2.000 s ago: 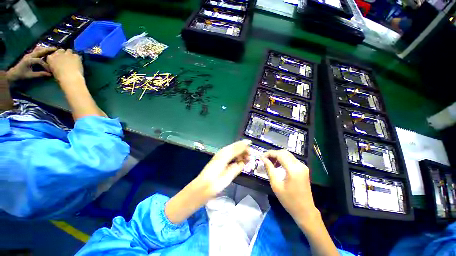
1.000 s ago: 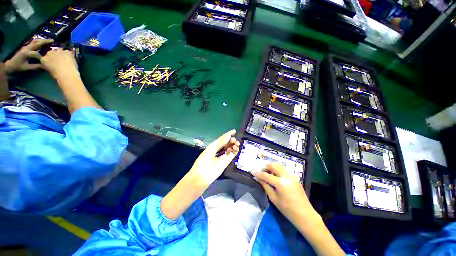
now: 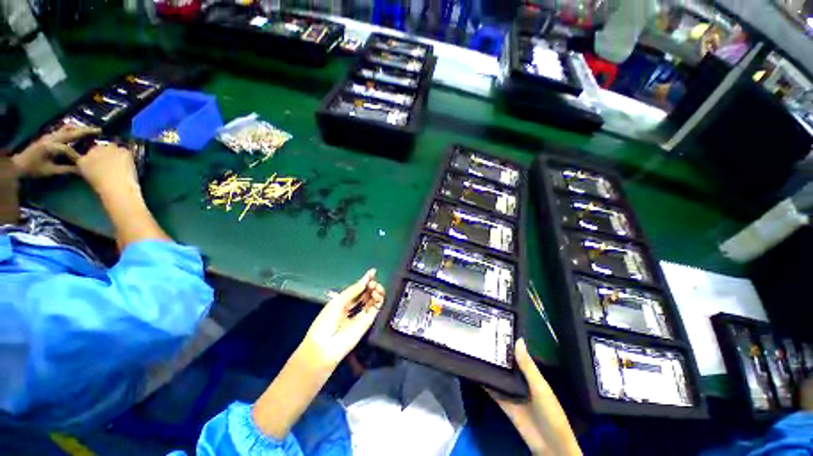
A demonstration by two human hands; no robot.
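A black foam tray [image 3: 515,233] holds several silver phone housings [image 3: 453,320] in a row of slots. My right hand [image 3: 533,405] grips the tray's near right corner, with the thumb at the side and the fingers hidden underneath. The near end looks raised over the bench edge. My left hand [image 3: 343,322] is palm up just left of the tray's near end. It holds small black parts [image 3: 358,308] at its curled fingers. A second tray [image 3: 570,343] with housings lies to the right.
Tweezers [image 3: 541,310] lie between the trays. Left are pale strips [image 3: 254,193], black scraps [image 3: 334,212], a clear bag [image 3: 254,136] and a blue bin [image 3: 176,118]. A neighbour's hands [image 3: 107,169] work at far left. Another tray [image 3: 374,93] stands behind; paper [image 3: 704,303] lies right.
My right hand has moved from the nearest housing to the tray's near right corner and grips it. My left hand has moved left and down, off the tray. The view has tilted up.
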